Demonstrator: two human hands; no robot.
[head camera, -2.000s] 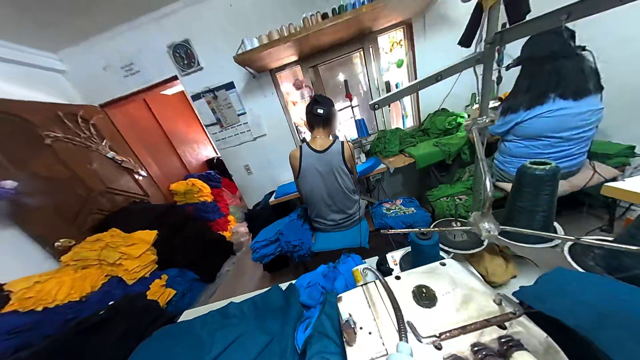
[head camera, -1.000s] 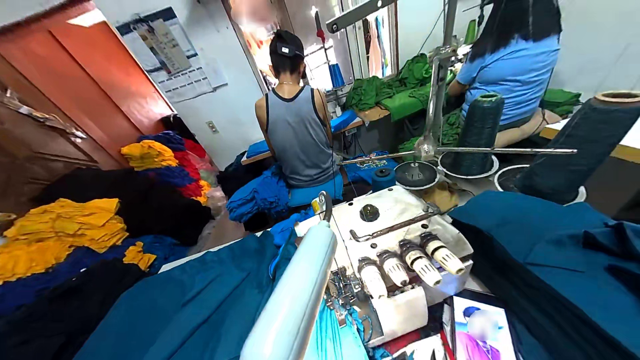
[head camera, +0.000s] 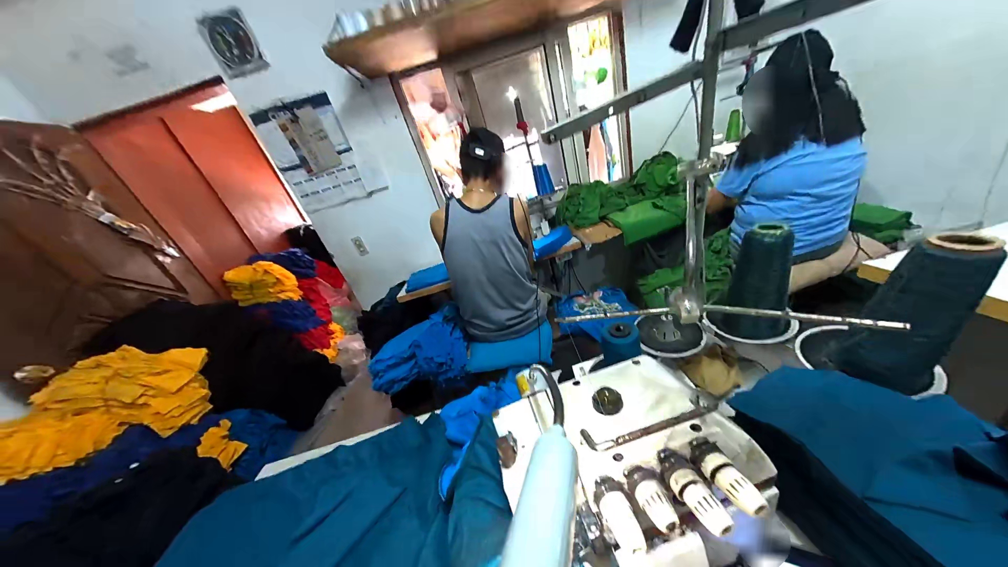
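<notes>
Neither of my hands shows in the head view. A white overlock sewing machine (head camera: 630, 417) stands at the lower middle, with several tension dials (head camera: 685, 492) on its front. A pale blue lamp arm (head camera: 543, 496) rises in front of it from the bottom edge. Teal fabric (head camera: 354, 496) lies to the machine's left, touching brighter blue cloth (head camera: 476, 409). More teal fabric (head camera: 882, 449) lies to its right. Behind the machine are a small blue thread spool (head camera: 620, 342) and large dark teal thread cones (head camera: 756, 279), beneath a metal thread stand (head camera: 697, 220).
A person in a grey tank top (head camera: 492, 260) sits ahead, facing away; another in a blue shirt (head camera: 803, 189) sits at right near green cloth (head camera: 622, 197). Yellow garments (head camera: 126, 386) and dark cloth (head camera: 228, 358) are heaped at left. A wooden shelf (head camera: 441, 35) hangs above the window.
The view has tilted up since one second ago; the picture and the cyan cloth at the needle, seen then, are now blurred or out of frame.
</notes>
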